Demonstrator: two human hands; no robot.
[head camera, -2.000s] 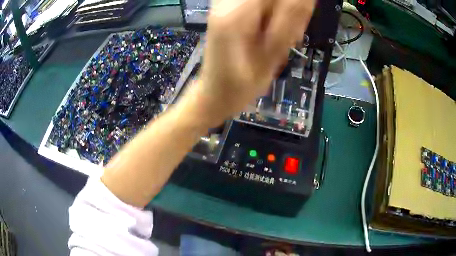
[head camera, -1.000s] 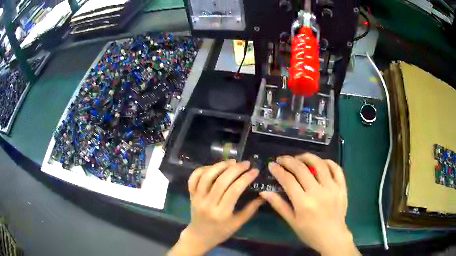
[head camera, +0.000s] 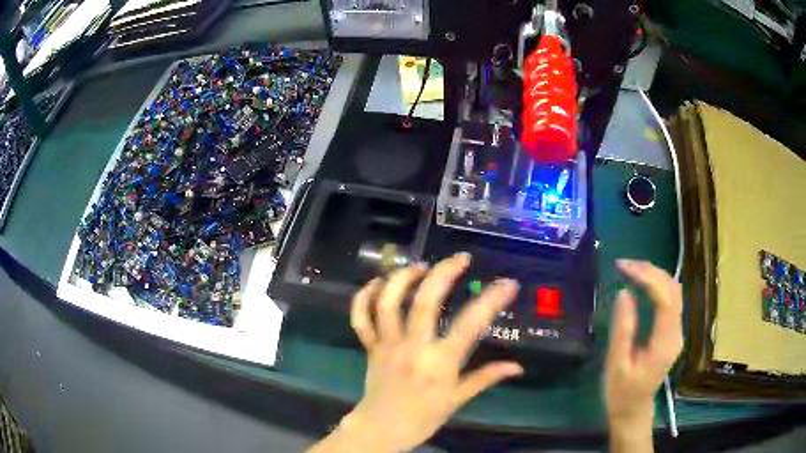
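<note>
The black test fixture (head camera: 415, 310) stands in front of me. Its bright red clamp handle (head camera: 550, 102) is lowered over the clear pressure plate (head camera: 513, 199), and a blue light glows under the plate's right part. My left hand (head camera: 420, 354) is spread over the front panel with its fingers apart and holds nothing; one fingertip is near the green button (head camera: 475, 287), but contact is unclear. The red power switch (head camera: 549, 302) is uncovered. My right hand (head camera: 643, 349) is off the fixture's right side, fingers apart, holding nothing. The board nest is hidden under the plate.
A heap of circuit boards (head camera: 203, 177) lies on a white-edged tray (head camera: 168, 327) at left. At right are a small round dial (head camera: 640, 192), a white cable (head camera: 679, 221) and a cardboard stack (head camera: 742, 195) with a few rows of boards (head camera: 783, 292).
The right arm left the clamp, both hands came to the front panel, then my right hand moved off rightward. My left hand spread rightward over the panel. The blue light has come on.
</note>
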